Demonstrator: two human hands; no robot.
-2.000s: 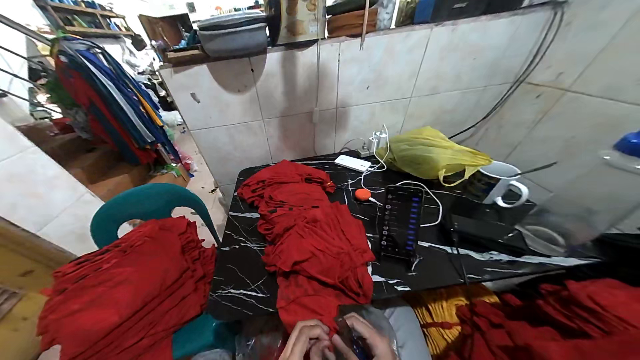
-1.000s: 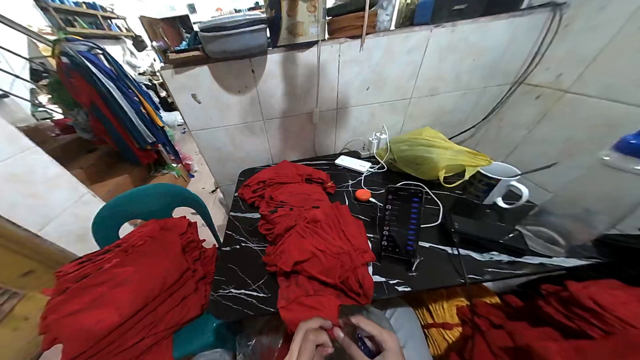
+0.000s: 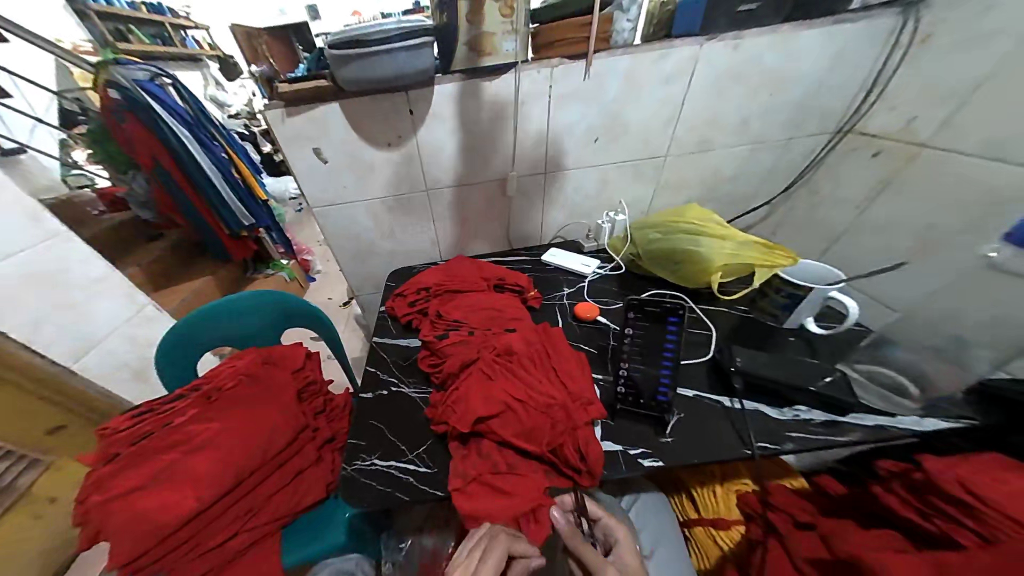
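Note:
A long heap of red fabric pieces (image 3: 512, 368) lies on the black marble-patterned table (image 3: 392, 448), its near end hanging over the front edge. My left hand (image 3: 494, 550) is at the bottom of the view, its fingers curled at the cloth's lower edge; whether it grips the cloth is partly hidden. Close beside it on the right, my right hand (image 3: 596, 536) holds a small dark metal tool (image 3: 582, 512), perhaps thread snips, near the edge of the cloth.
A green plastic chair (image 3: 256, 308) at left bears stacked red cloth (image 3: 216, 456). On the table are a phone (image 3: 650, 356), an orange round object (image 3: 586, 311), a white power bank (image 3: 570, 261), a yellow plastic bag (image 3: 696, 244) and a mug (image 3: 808, 296). Yellow (image 3: 704, 512) and red fabric (image 3: 904, 512) lie at lower right.
My right hand has turned and moved slightly up beside the cloth's edge, with the dark tool now showing more plainly between its fingers. The cloth's near end has shifted a little.

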